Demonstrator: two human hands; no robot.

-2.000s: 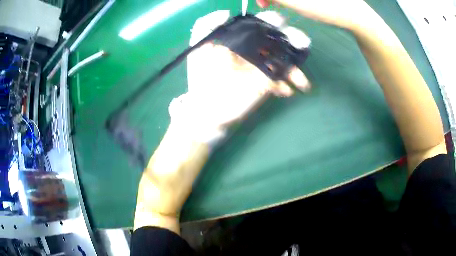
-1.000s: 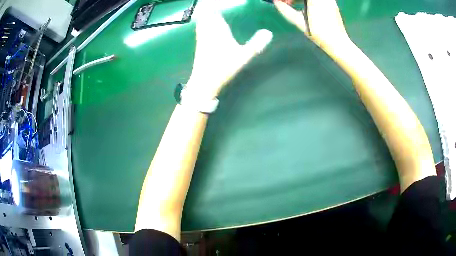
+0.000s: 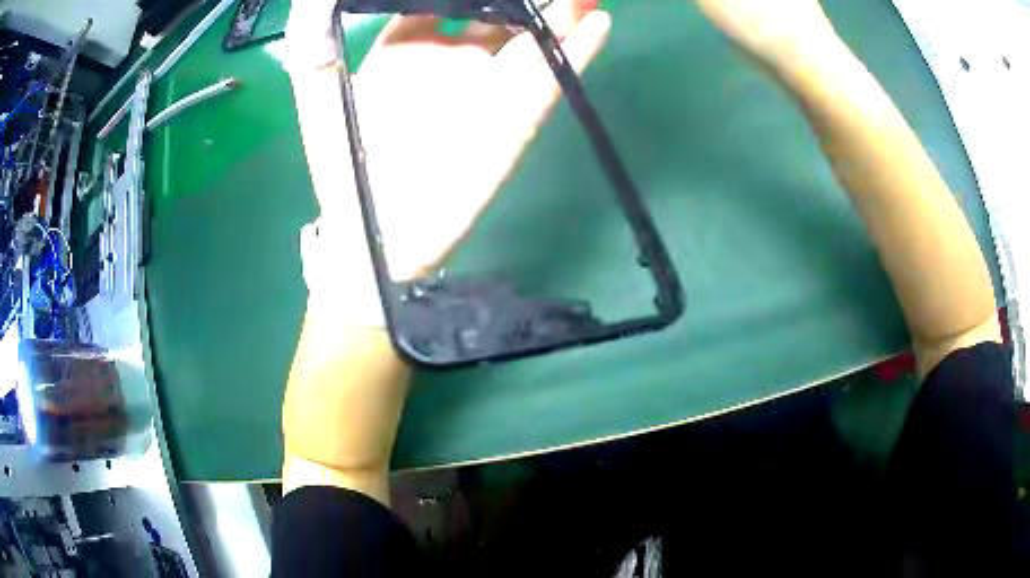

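Observation:
A black phone middle frame (image 3: 497, 327) is held tilted above the green mat, its open centre showing my palm and the mat. One solid end points down toward me; the other end is at the top picture edge. My left hand (image 3: 435, 124) is behind the frame and holds it near its far end, overexposed and partly cut off by the top edge. My right hand (image 3: 751, 17) is at the top edge, mostly cut off; its fingers and anything in them cannot be made out. A white band is on my left wrist.
Another dark frame (image 3: 251, 20) lies on the green mat (image 3: 249, 339) at the upper left. A pale tube (image 3: 192, 104) lies at the left bench edge. A machine with blue wires and a copper-brown cylinder (image 3: 85, 401) stands far left. A white perforated sheet (image 3: 974, 79) lies at the right.
My left hand, seen without a frame over the mat one second ago, now holds a middle frame nearer to me. My right hand has moved slightly right and further out of the picture.

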